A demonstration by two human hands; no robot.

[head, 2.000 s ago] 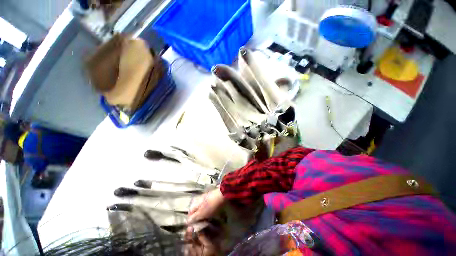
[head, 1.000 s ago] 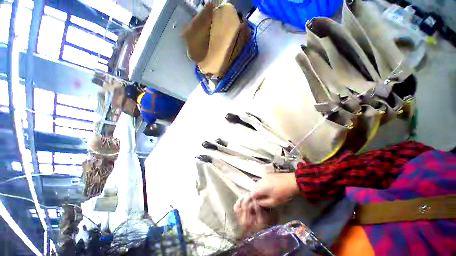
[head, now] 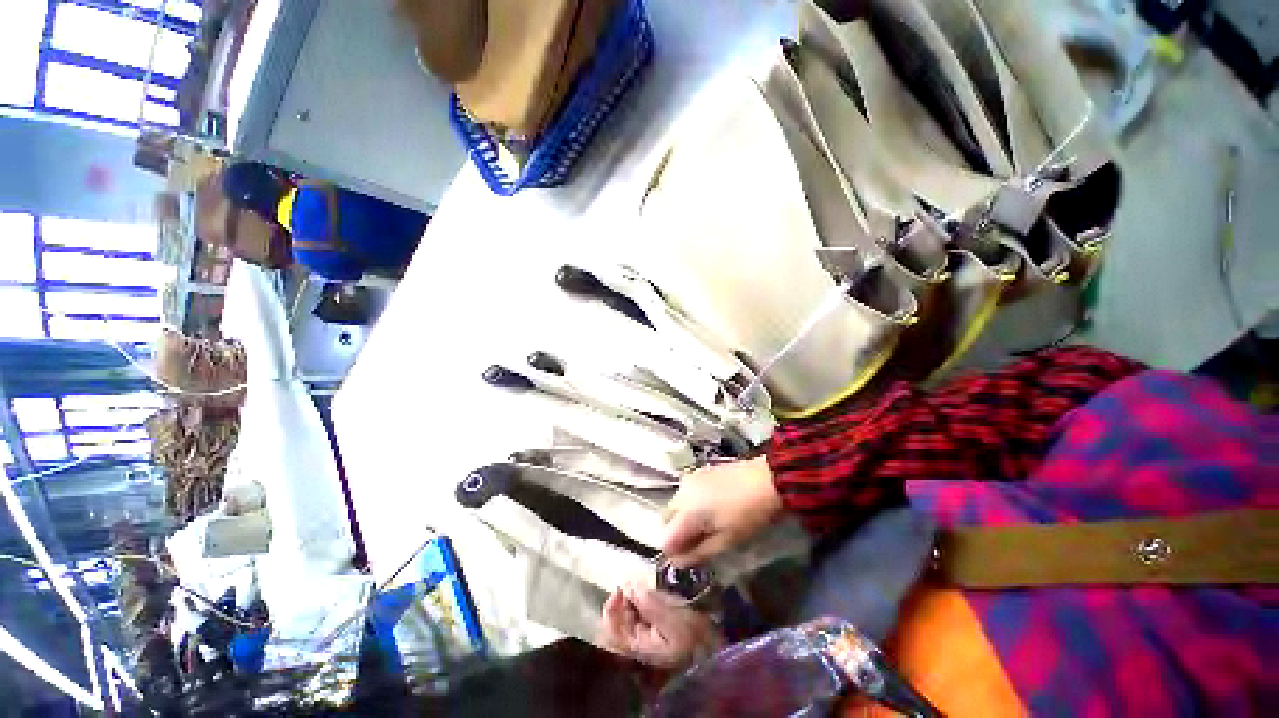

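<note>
Cream bag parts with dark-ended tabs (head: 603,288) lie fanned on the white table, their inner ends gathered near my hands. One broad dark tab (head: 480,485) shows a ring-like spot. My right hand (head: 724,511), in a red and black checked sleeve, grips the near end of this strap, where another dark ringed end (head: 683,577) shows between my hands. My left hand (head: 654,626) is lower, blurred, its fingers curled at that end; its wrist is hidden. A row of cream bag bodies (head: 842,211) with yellow edging stands beside, touching the fanned parts.
A blue openwork basket (head: 607,87) with brown pieces (head: 522,63) stands on the table at the top. A person in blue (head: 351,232) is beyond the table's far edge. Bunched brown pieces (head: 197,456) hang at the left. Dark hair and eyewear cover part of the bottom.
The view has turned; the blue crate has left the picture. The broad ringed dark tab now shows at the near side of the fan. My hands have moved slightly apart, with a dark end between them.
</note>
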